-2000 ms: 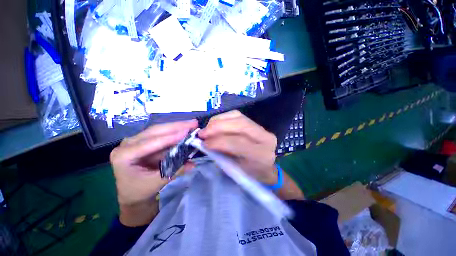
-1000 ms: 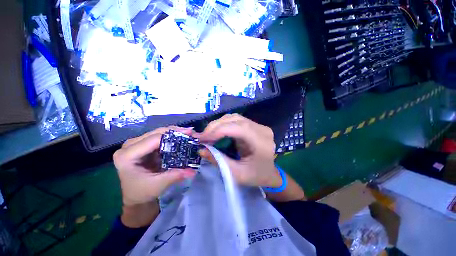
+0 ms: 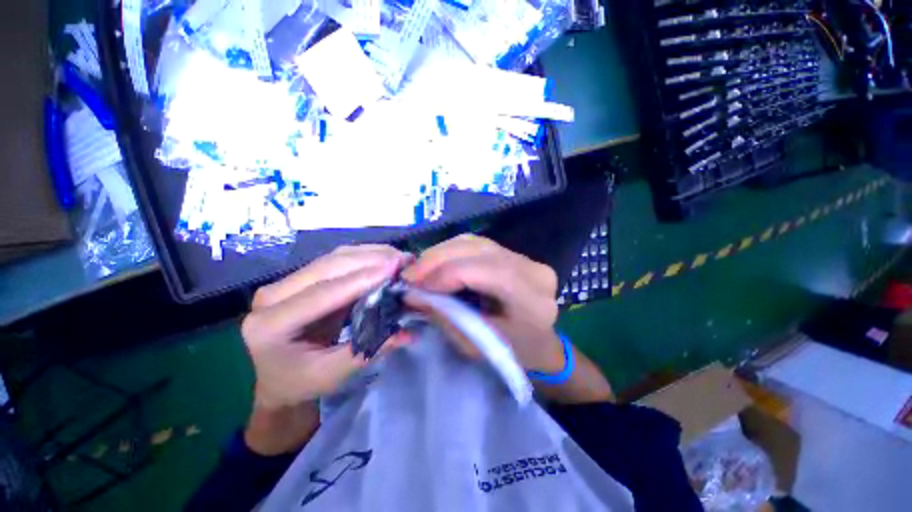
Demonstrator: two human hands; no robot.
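My left hand (image 3: 315, 320) grips a small dark circuit board (image 3: 374, 318) by its edges, above my lap. The board is tilted, so its face shows only in part. My right hand (image 3: 495, 300) is at the board's right edge, its fingertips on the near end of a white flat ribbon cable (image 3: 482, 335). The cable hangs down to the right over the grey apron and is blurred. The fingers hide the spot where cable and board meet, so I cannot tell whether the cable sits in a connector.
A black tray (image 3: 205, 280) ahead holds white ribbon cables and clear bags. Blue-handled cutters (image 3: 58, 150) lie left of it. A slotted black rack (image 3: 668, 180) with boards stands right. A small-parts tray (image 3: 590, 262) is beyond my right hand. An open carton (image 3: 700, 405) is lower right.
The board, face up a second ago, is now tilted more on edge. The cable's free end has swung up and to the right. Both hands keep their hold.
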